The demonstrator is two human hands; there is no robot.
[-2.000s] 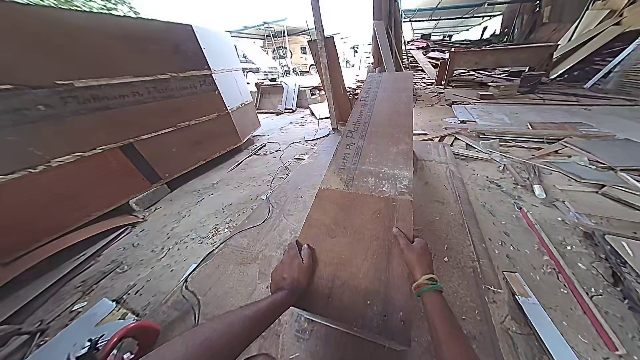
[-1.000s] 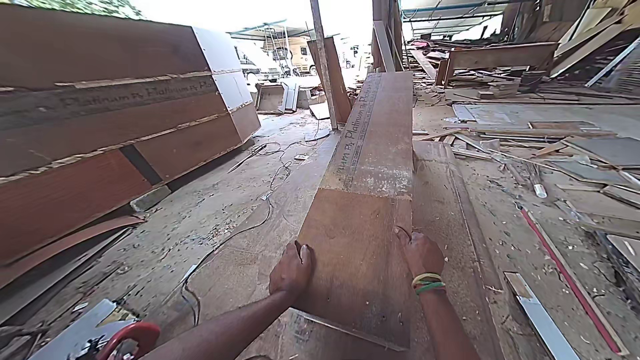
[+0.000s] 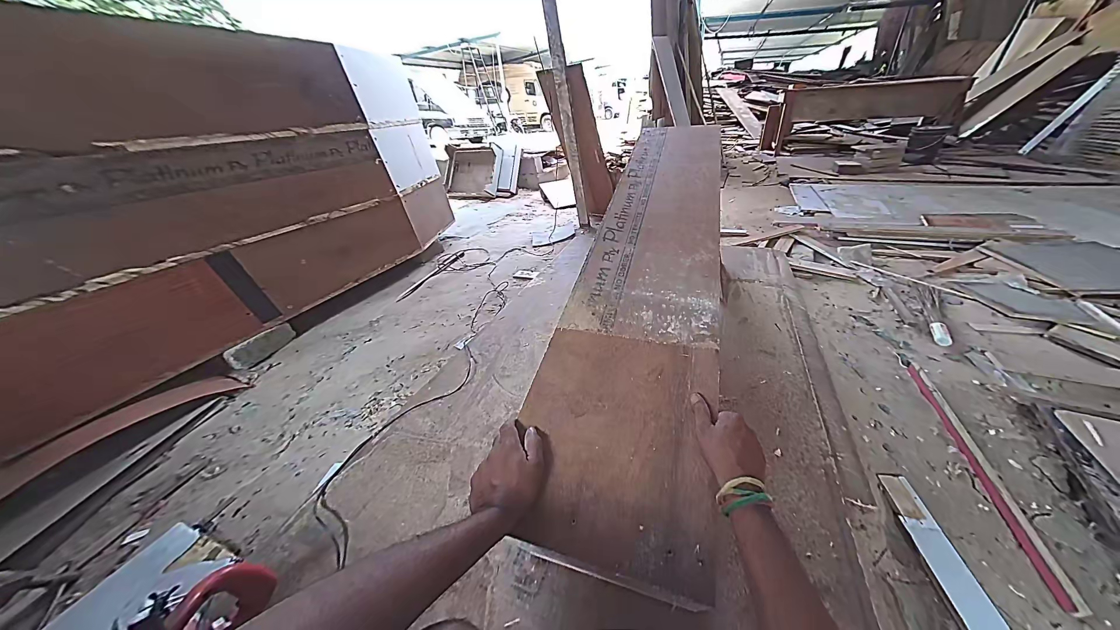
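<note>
A long brown plywood panel [image 3: 626,394], with printed writing along its far left part, stretches away from me down the middle. My left hand [image 3: 509,468] grips its left edge near the close end, thumb on top and fingers curled out of sight. On the right edge, a little farther forward, my right hand [image 3: 731,442] holds the panel with the thumb along its top; yellow and green bands circle that wrist. Beneath the near end lies another brown board [image 3: 560,582].
A large stack of brown plywood panels [image 3: 324,197] stands at left. A black cable [image 3: 420,404] crosses the dusty floor. A red tool part [image 3: 236,591] shows at lower left. A wooden post [image 3: 569,114] rises ahead. Scrap boards and a red strip [image 3: 989,481] lie at right.
</note>
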